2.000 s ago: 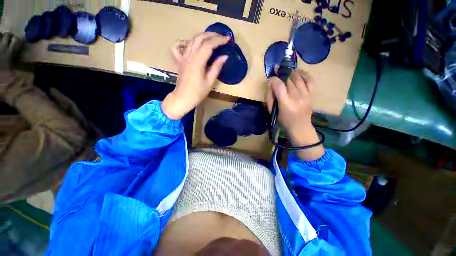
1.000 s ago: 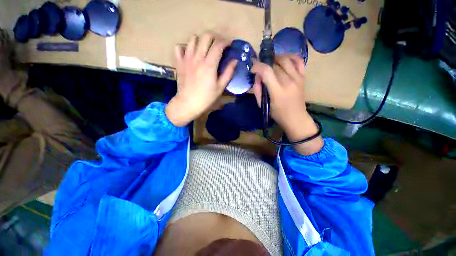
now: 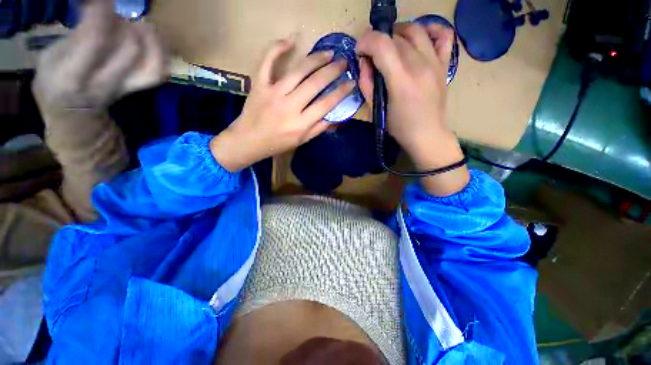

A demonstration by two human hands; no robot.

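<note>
A dark shiny oval cover (image 3: pixel 345 108) lies on the cardboard sheet (image 3: pixel 492 107) near its front edge. My left hand (image 3: pixel 293 100) rests on the cover with fingers spread across it. My right hand (image 3: pixel 410 78) grips the black handle of a soldering iron (image 3: pixel 383 16), held upright in the picture beside the cover. The iron's tip is cut off by the top edge. A second cover (image 3: pixel 437 32) is partly behind my right hand, and another dark cover (image 3: pixel 485 27) lies to its right.
A carton (image 3: pixel 282 172) below the bench edge holds dark covers (image 3: pixel 335 155). Small black parts (image 3: pixel 532 14) lie at the upper right. A dark unit with a red light (image 3: pixel 610 51) stands at right, with the iron cord (image 3: pixel 571 125). Another person's blurred hand (image 3: pixel 100 60) is over covers at upper left.
The other person's hand has come in at the upper left. My left fingers now spread across the cover. The view has shifted, so the bench sits higher in the picture.
</note>
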